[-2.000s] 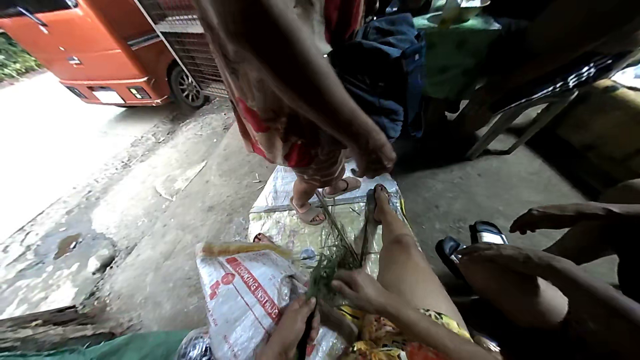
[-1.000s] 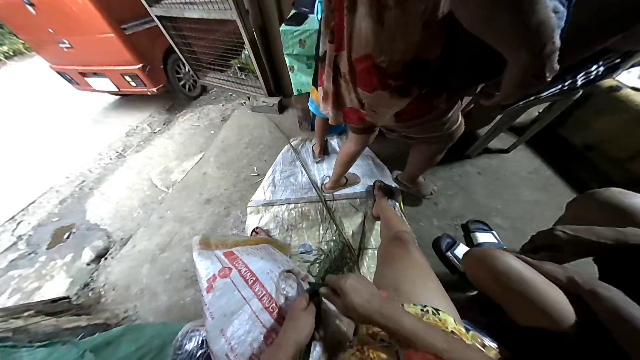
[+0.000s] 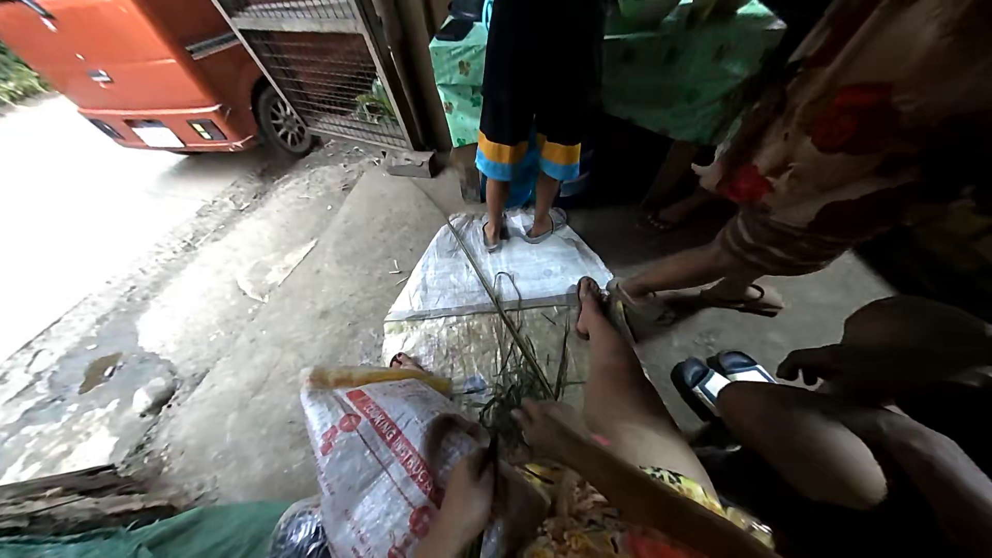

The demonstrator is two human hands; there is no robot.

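Observation:
My left hand (image 3: 467,490) is closed around a dark, narrow object (image 3: 493,484), perhaps a knife; its blade is not clear. Beside it, my right hand (image 3: 546,428) grips a tangle of thin green and brown plant strips (image 3: 515,387) just above my lap. From this tangle a long stalk (image 3: 496,298) reaches forward over the sheeting on the floor. A white woven plastic sack (image 3: 372,457) with red print and a yellowish edge covers my left leg. My right leg is stretched forward on the sheeting.
White and yellowish plastic sheeting (image 3: 504,267) covers the concrete floor. A person in dark shorts (image 3: 535,85) stands on it; another in a floral garment (image 3: 821,147) is at the right. Beside me someone sits near black slippers (image 3: 717,380). An orange vehicle (image 3: 147,77) stands beyond a metal grille (image 3: 325,70).
The person in the floral garment has moved right from in front of me. The person in dark shorts is now in fuller view. My hands remain at the plant strips.

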